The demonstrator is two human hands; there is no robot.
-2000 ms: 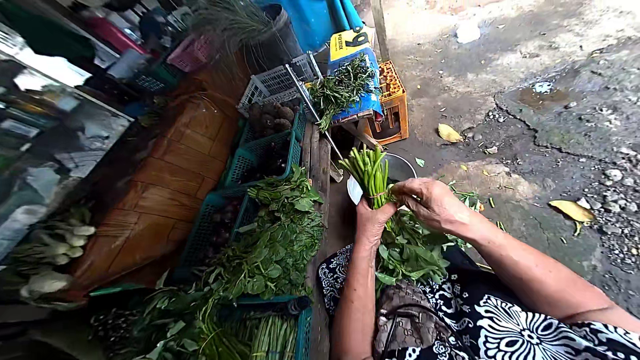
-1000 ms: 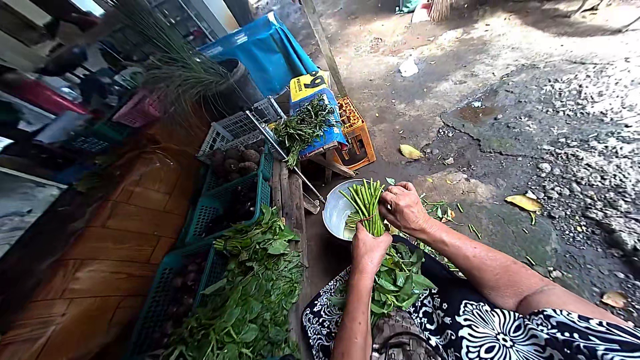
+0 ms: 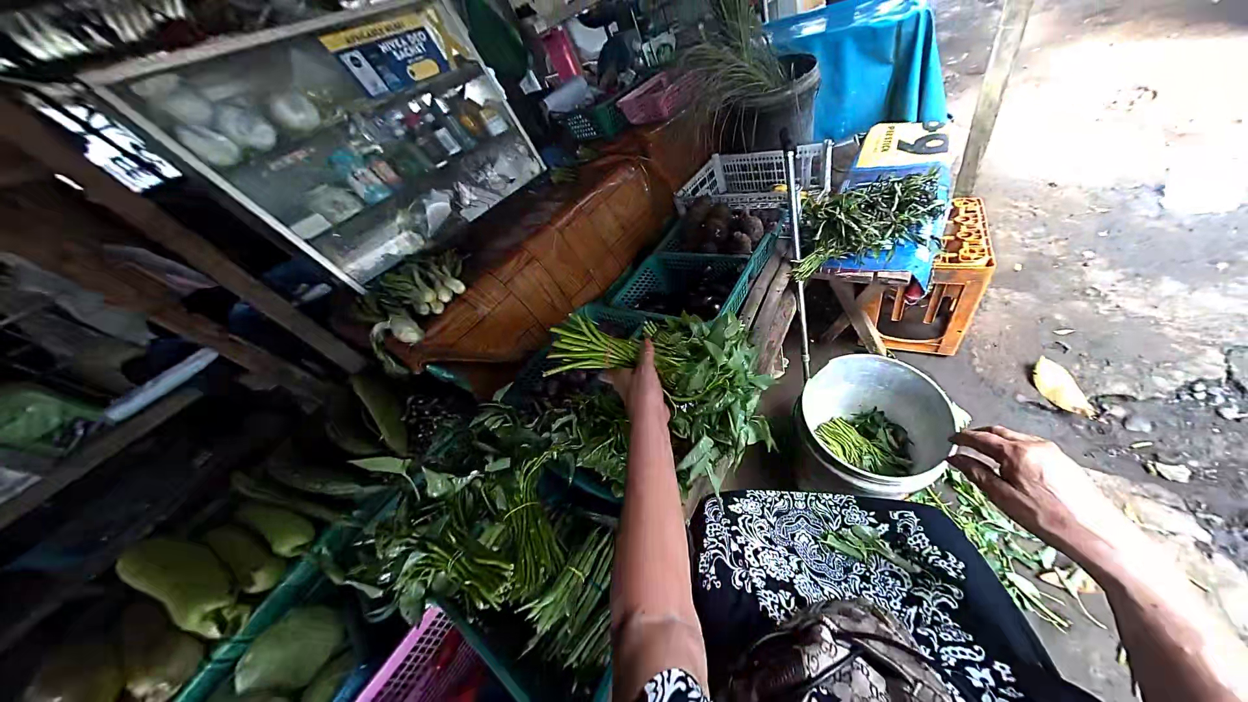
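Observation:
My left hand [image 3: 641, 375] reaches forward at the middle and grips a bundle of leafy green stems [image 3: 595, 346], cut ends to the left, leaves to the right. The bundle lies over more leafy greens [image 3: 585, 429] heaped on the crates. On the right, the fingertips of my right hand [image 3: 1014, 468] are at the rim of a metal pot [image 3: 838, 375]; whether they grip it is unclear. Cut stems and leaves [image 3: 863, 444] lie inside the pot. A few loose leaves [image 3: 863, 541] rest on the black and white patterned cloth over my lap.
Green plastic crates [image 3: 673, 278] hold dark vegetables. Beyond them are a white crate [image 3: 760, 171], a small bench with leafy greens [image 3: 873, 214] and an orange crate [image 3: 965, 273]. Pale green gourds [image 3: 180, 580] lie at lower left, below a glass display case [image 3: 322, 136]. Leaf scraps lie on the ground.
The left hand has carried the stem bundle from above my lap leftward to the heaped greens. My right hand has left the bundle and is now at the pot. The view has turned left.

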